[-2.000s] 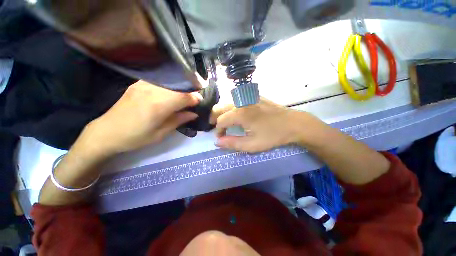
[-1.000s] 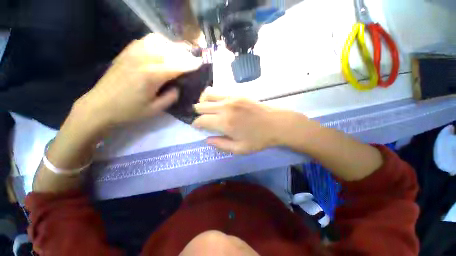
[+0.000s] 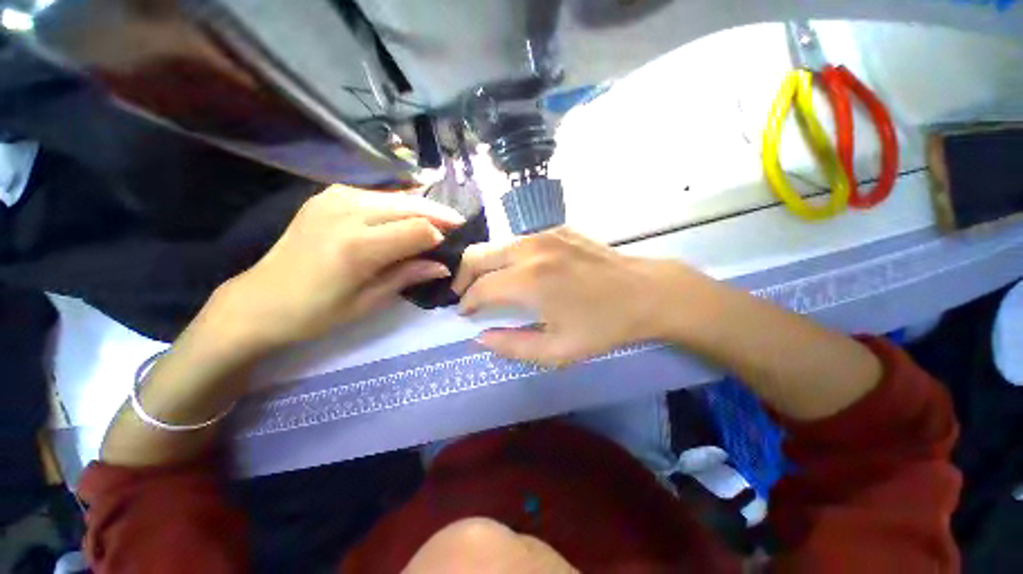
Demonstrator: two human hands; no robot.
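Observation:
A small black fabric piece (image 3: 440,285) lies on the table just in front of the needle area. My left hand (image 3: 337,264) holds its left side between thumb and fingers. My right hand (image 3: 561,294) has its fingertips on its right edge. The presser foot and needle area (image 3: 454,179) is just beyond the fingertips, bright and partly blurred. The grey ribbed knob (image 3: 534,206) is above my right hand. A large black garment (image 3: 146,235) drapes at the left; whether it joins the small piece is hidden by my left hand.
Scissors with yellow and red handles (image 3: 836,146) lie on the table at the right. A dark rectangle with a tan edge (image 3: 987,177) is further right. The ruled table edge (image 3: 370,395) runs across the front. A blue basket (image 3: 746,443) is below the table. The machine head (image 3: 673,34) fills the top.
Since one second ago, the view has shifted and shows more of the machine head. The black piece now appears smaller and folded between my hands, and my fingertips are closer to each other.

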